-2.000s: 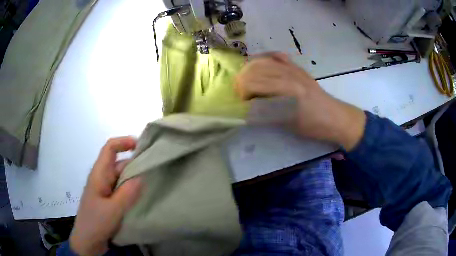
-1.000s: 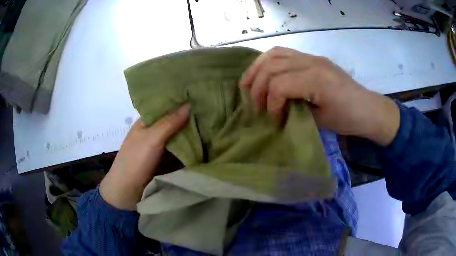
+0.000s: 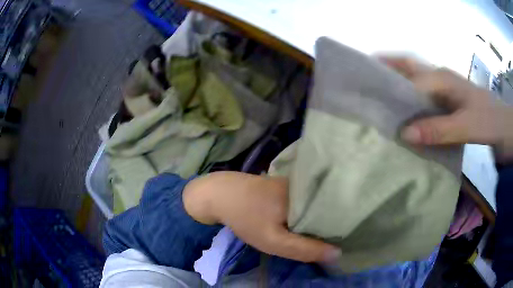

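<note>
A garment piece of pale sage-green cloth with a wide grey-brown band at its upper end is held up over the lap, in front of the table edge. My left hand is at its lower left side, thumb on the front of the cloth and the other fingers hidden behind or inside it. My right hand grips the grey-brown band at the upper right, thumb in front. The right hand is a little blurred.
A pale tub with heaped green, grey and brown cloth stands left of the lap, beside the white table. Blue crates stand on the grey floor at lower left and top. Dark machine parts show at the far right edge.
The view has swung left, bringing the tub and floor into sight. The piece has left the machine and now shows its sage-green side with the band upward; my right hand has moved onto the band.
</note>
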